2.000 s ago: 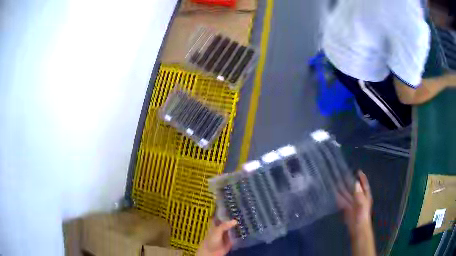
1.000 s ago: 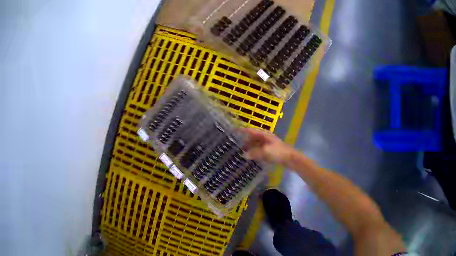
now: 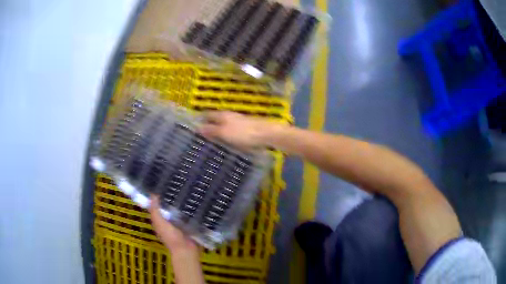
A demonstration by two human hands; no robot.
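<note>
A clear blister tray (image 3: 183, 166) with rows of black parts and white labels along its lower left edge is over the yellow pallet (image 3: 238, 94). My left hand (image 3: 172, 230) is at the tray's lower left edge, fingers at the labels. My right hand (image 3: 230, 130) is at the tray's upper right edge. The picture is blurred; the fingertips are partly hidden. I cannot tell if other trays lie under this one.
A second clear tray (image 3: 261, 39) with dark rows lies at the pallet's far end, over brown cardboard (image 3: 158, 30). A white wall is at the left. A yellow floor line (image 3: 317, 111) and a blue stool (image 3: 444, 72) are to the right. My knee and shoe show below.
My left hand has come into view at the tray's labelled edge. My right hand has moved left along the opposite edge. The view has shifted, and my leg shows larger.
</note>
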